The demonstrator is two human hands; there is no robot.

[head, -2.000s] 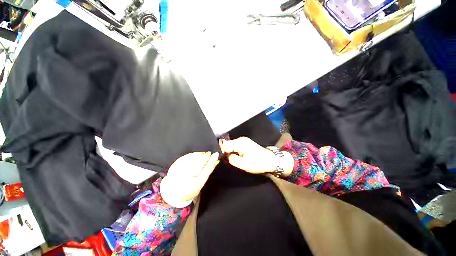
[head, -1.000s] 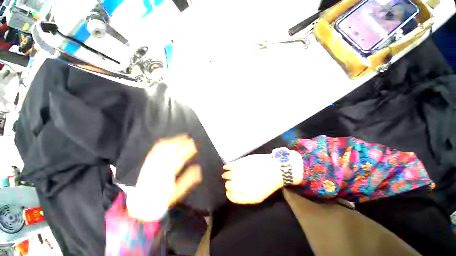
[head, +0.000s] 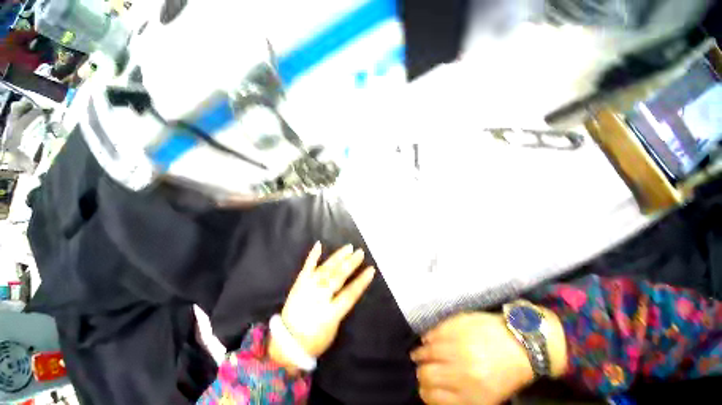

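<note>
Black fabric (head: 261, 253) lies over the left of the white table and runs up under the presser foot and needle area (head: 313, 170) of a white sewing machine (head: 214, 71) with a blue stripe. My left hand (head: 324, 300) lies flat on the fabric with its fingers spread, below the needle. My right hand (head: 467, 356) is at the fabric's right edge by the table's front edge. Its fingers are curled, and whether they pinch the fabric is hidden.
Thread snips (head: 538, 138) lie on the white table (head: 475, 213). A black stick-like tool (head: 578, 107) is beside a yellow-brown tray (head: 633, 162) holding a lit phone (head: 685, 119) at the right. A red item (head: 49, 365) shows at the lower left.
The view has shifted closer to the machine. My left hand has left the fabric's front corner and now rests flat nearer the needle. My right hand has come apart from my left.
</note>
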